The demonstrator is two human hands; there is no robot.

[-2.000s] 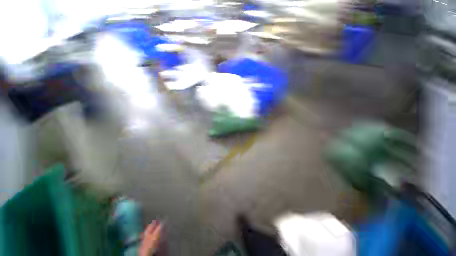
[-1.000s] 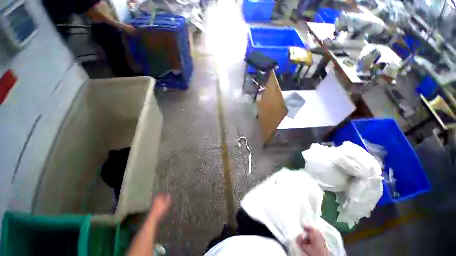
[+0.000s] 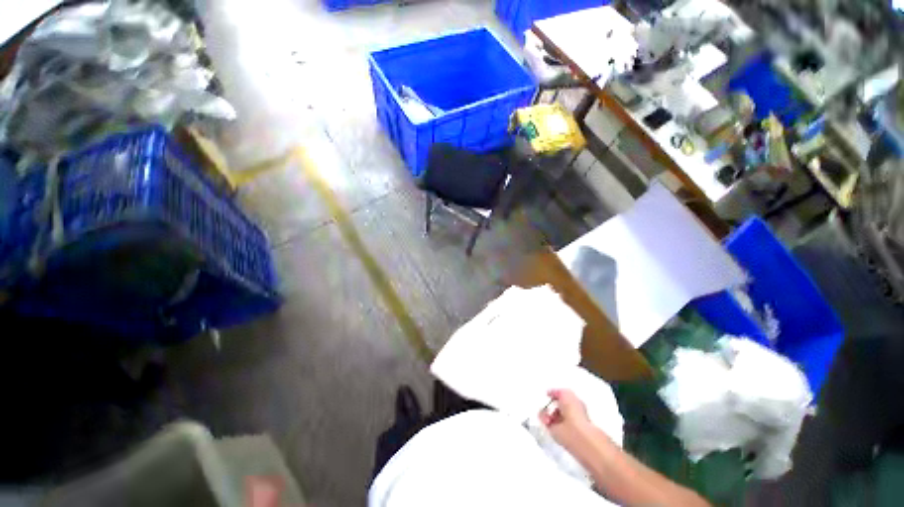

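My right hand is closed on a bundle of white fabric that hangs in front of my body. Part of the cloth extends ahead of the hand towards the pale board, and the bundle's lower part is cut off by the bottom edge. My left hand is a small blurred patch at the bottom edge, at the rim of the beige bin. Its fingers cannot be made out.
The pale folding board with a grey fabric piece stands ahead right. Beyond are a black chair, a blue bin and a wood-edged table. A crumpled white bundle lies right. Blue crates stand left.
The view has moved forward; the pale board, black chair and blue crates are nearer, and the beige bin has dropped to the bottom left. My right hand still holds the white fabric.
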